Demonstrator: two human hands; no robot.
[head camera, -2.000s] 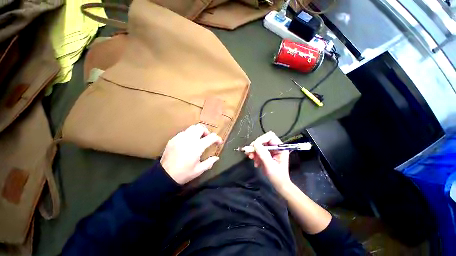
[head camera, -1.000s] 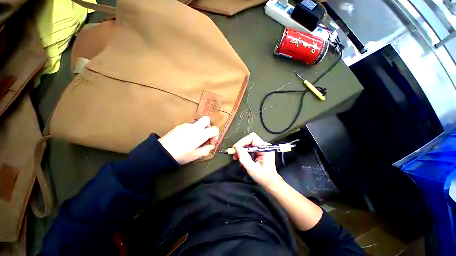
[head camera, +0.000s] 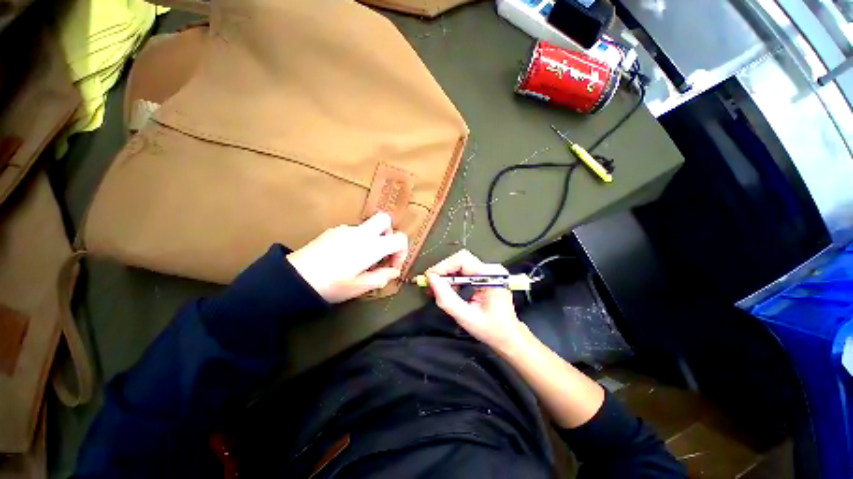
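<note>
A tan fabric bag (head camera: 281, 103) lies on the dark green table. A reddish-brown leather patch (head camera: 387, 193) sits near its right edge, beside a leather-trimmed edge (head camera: 438, 208). My left hand (head camera: 351, 260) grips the bag's lower right corner between thumb and fingers, just below the patch. My right hand (head camera: 474, 297) holds a slim white pen-shaped tool (head camera: 482, 281) like a pen. Its yellowish tip end points left and is at the bag's corner by my left fingertips; whether it touches cannot be told.
A red can (head camera: 567, 77), a yellow-handled pointed tool (head camera: 591, 162) and a looped black cable (head camera: 493, 197) lie right of the bag. A power strip (head camera: 533, 17) is behind. Tan bags (head camera: 28, 281) and yellow cloth (head camera: 105, 51) are left; a blue bin (head camera: 818, 313) is right.
My right hand has moved left, bringing the tool's tip to the bag's corner. My left hand has shifted left and down the edge with the bag. The view has shifted slightly.
</note>
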